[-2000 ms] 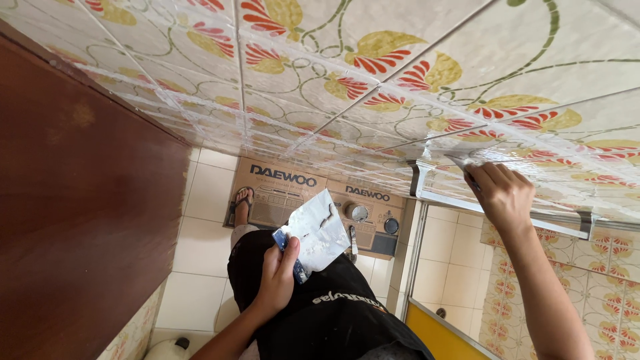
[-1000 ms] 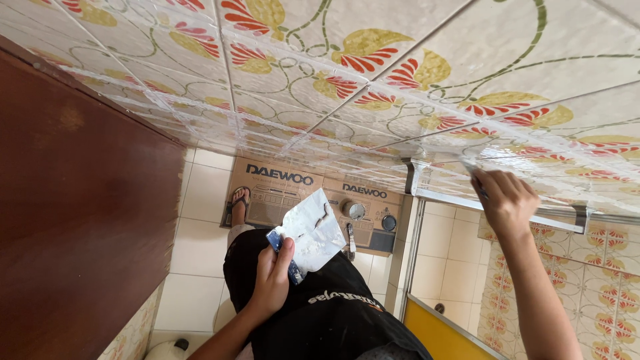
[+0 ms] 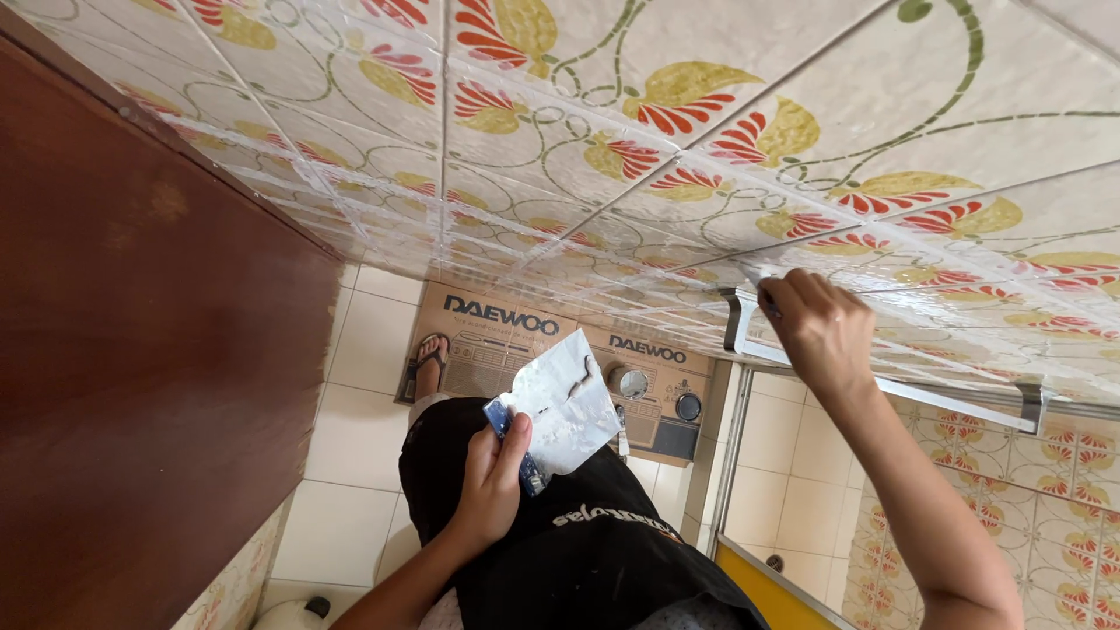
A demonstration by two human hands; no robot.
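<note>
My left hand [image 3: 503, 468] grips the blue handle edge of a wide, flat spreader [image 3: 560, 407], whose pale face is smeared with white paste and carries a grey ridge of it. My right hand [image 3: 818, 328] is closed on a small tool, probably a putty knife [image 3: 752, 273], with its thin blade against the patterned wall tiles [image 3: 700, 184]. Most of that tool's handle is hidden in my fingers. Whitish smears run along the tile joints. Just below my right hand, a metal towel bar [image 3: 954, 402] is fixed to the wall.
Flattened cardboard [image 3: 499, 350] covers part of the tiled floor [image 3: 341, 437]; an open tin [image 3: 628, 381] and a dark round lid or container [image 3: 689, 406] are on it. A brown door [image 3: 149, 350] stands left. A metal-framed opening [image 3: 731, 455] and yellow panel [image 3: 761, 586] are at lower right.
My right hand has shifted slightly along the wall, with the tool still at the tiles. My left hand keeps hold of the spreader in nearly the same place.
</note>
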